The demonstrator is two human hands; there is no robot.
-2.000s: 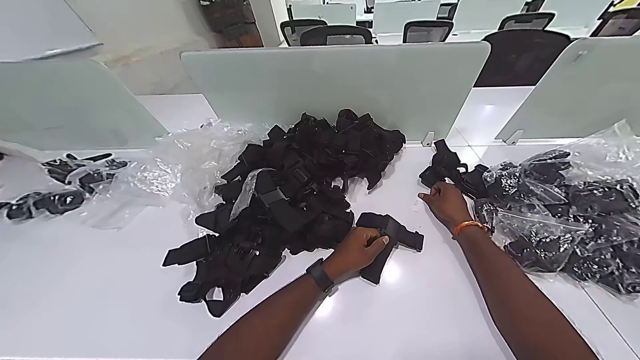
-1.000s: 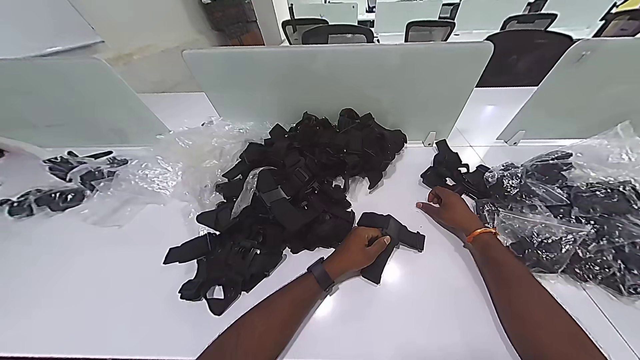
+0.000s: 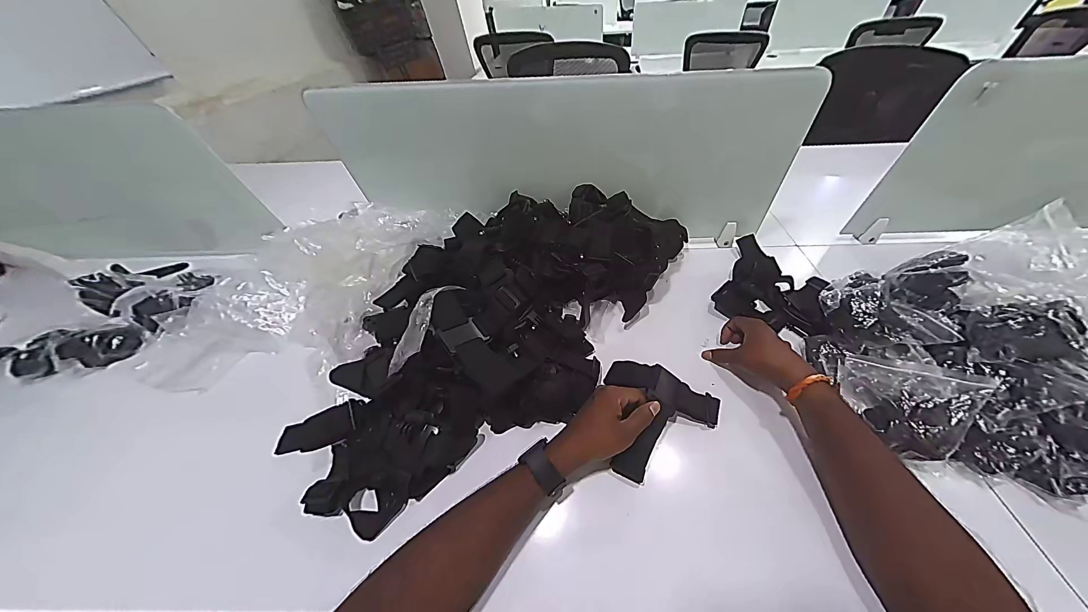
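My left hand [image 3: 608,425], with a dark band on its wrist, grips a black fabric strap piece [image 3: 680,395] lying on the white table. To its left spreads a large heap of black straps with buckles [image 3: 510,314]. My right hand [image 3: 756,353], an orange band at the wrist, hovers at or just above the table with thumb and finger slightly apart and nothing visible between them. Just beyond it lies a small group of black straps [image 3: 756,285], near the clear plastic bags of black items [image 3: 960,357] on the right.
Crumpled clear plastic [image 3: 297,289] lies left of the heap, beside more black items in plastic [image 3: 102,344] at the far left. A frosted partition [image 3: 561,153] stands along the table's back, with office chairs [image 3: 569,59] beyond.
My right hand has drawn back a little from the small group of black straps it was next to. My left hand stays on the strap piece.
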